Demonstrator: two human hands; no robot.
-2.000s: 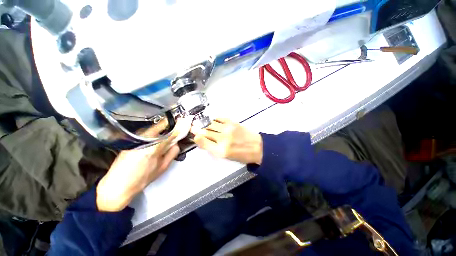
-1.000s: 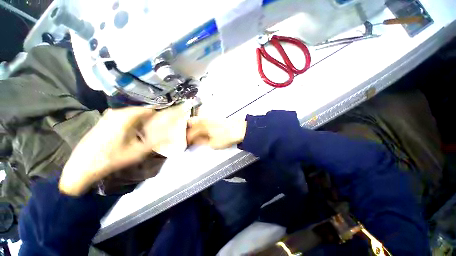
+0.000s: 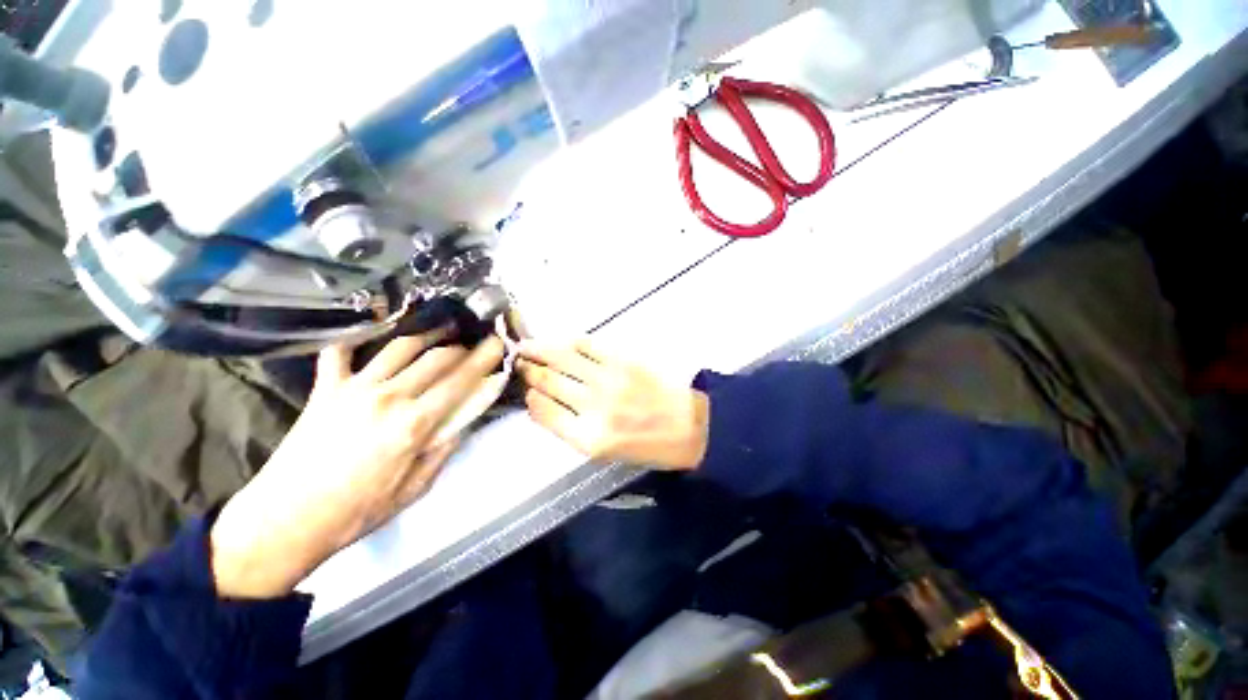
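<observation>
My left hand (image 3: 390, 424) lies bare on dark cloth (image 3: 441, 323) under the machine head, fingers pressing it close to the needle area (image 3: 449, 271). My right hand (image 3: 602, 397) is beside it, its fingertips pinching the cloth edge, where a thin pale strip (image 3: 508, 342) shows. Most of the cloth is hidden under my hands. The white sewing machine (image 3: 397, 82) with a blue stripe stands over the work. An olive-brown garment (image 3: 151, 451) is heaped at the left, partly behind my left hand.
Scissors with red loop handles (image 3: 761, 162) lie on the white table (image 3: 657, 294). Thin silver tools (image 3: 944, 99) and a tan-handled tool (image 3: 1099, 37) lie farther right. More olive cloth (image 3: 1054, 369) is below the table's grey front edge at the right.
My left hand has come down flat near the needle; a second ago it was blurred and raised over the work. Dark cloth now shows beneath its fingers. The view has shifted.
</observation>
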